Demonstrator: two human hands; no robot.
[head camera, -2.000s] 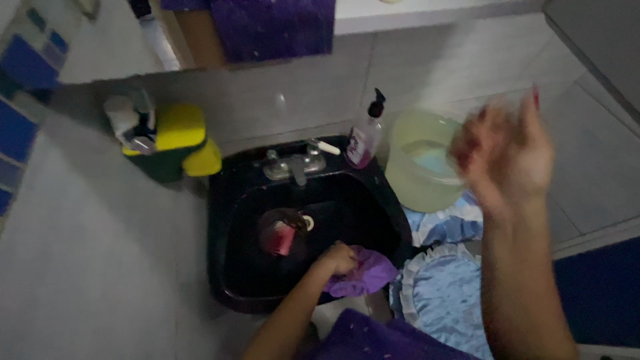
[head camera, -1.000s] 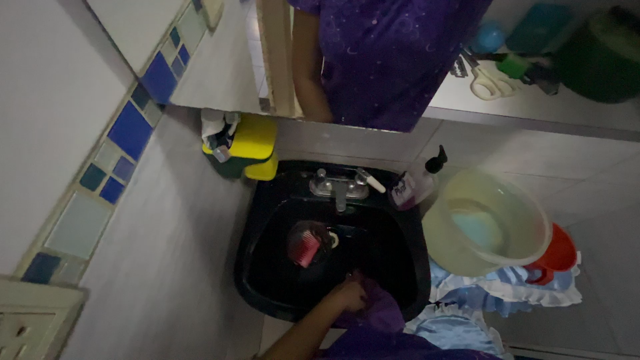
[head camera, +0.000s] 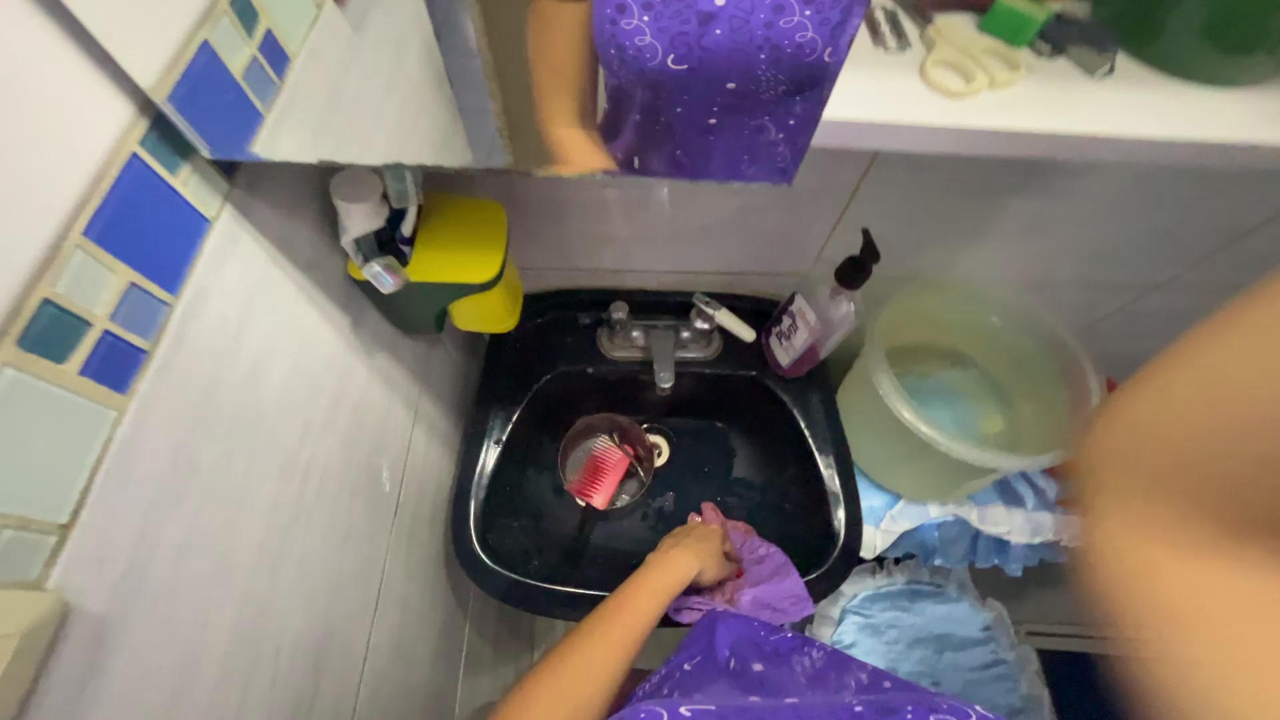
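My left hand (head camera: 703, 552) grips a purple cloth (head camera: 762, 575) at the front right rim of the black sink (head camera: 655, 590). In the basin, left of the drain, a round translucent bowl (head camera: 575, 450) holds a pink comb (head camera: 602, 474). The metal faucet (head camera: 660, 342) has a white object (head camera: 727, 318) lying beside its right knob. A pump bottle (head camera: 815, 325) with purple liquid stands on the sink's back right corner. My right forearm, large and blurred, crosses the right edge; my right hand is out of view.
A translucent plastic bucket (head camera: 865, 430) stands right of the sink on frilled blue fabric, near a blue frilled cover (head camera: 925, 640). A yellow and green container (head camera: 465, 245) is at the back left. Scissors (head camera: 960, 62) lie on the white shelf (head camera: 1000, 135) beside a mirror.
My right hand, raised over the bucket two seconds ago, is out of view. My left hand stays on the purple cloth. The picture has brightened and the view has shifted.
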